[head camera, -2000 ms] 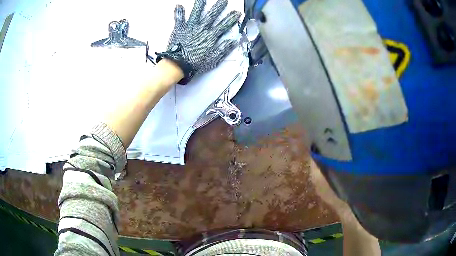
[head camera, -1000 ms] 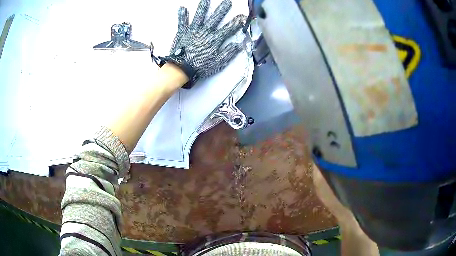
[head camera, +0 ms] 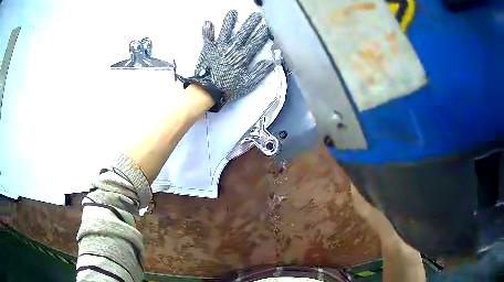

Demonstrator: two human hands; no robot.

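My left hand (head camera: 235,60), in a grey metal-mesh glove with a dark wrist strap, lies flat with fingers spread on the white marker paper (head camera: 83,121), beside its curved cut edge. The cutting machine (head camera: 420,104), blue and grey with a stained pale patch, fills the upper right. Its base plate (head camera: 301,118) shows partly, against the paper's curved edge. The blade is hidden. My right forearm passes under the machine's lower side; the right hand itself is hidden behind the machine.
A silver clamp (head camera: 142,57) stands on the paper at upper left. Another clamp (head camera: 268,142) grips the curved edge near the base plate. The mottled reddish-brown table (head camera: 243,231) shows in front. A narrow tan strip (head camera: 9,55) lies at the far left. Green floor with yellow-black tape lies below.
The machine has swung up and left in the picture, and its blue body covers more of the base plate. The paper, clamps and gloved hand sit slightly lower and further right in the view.
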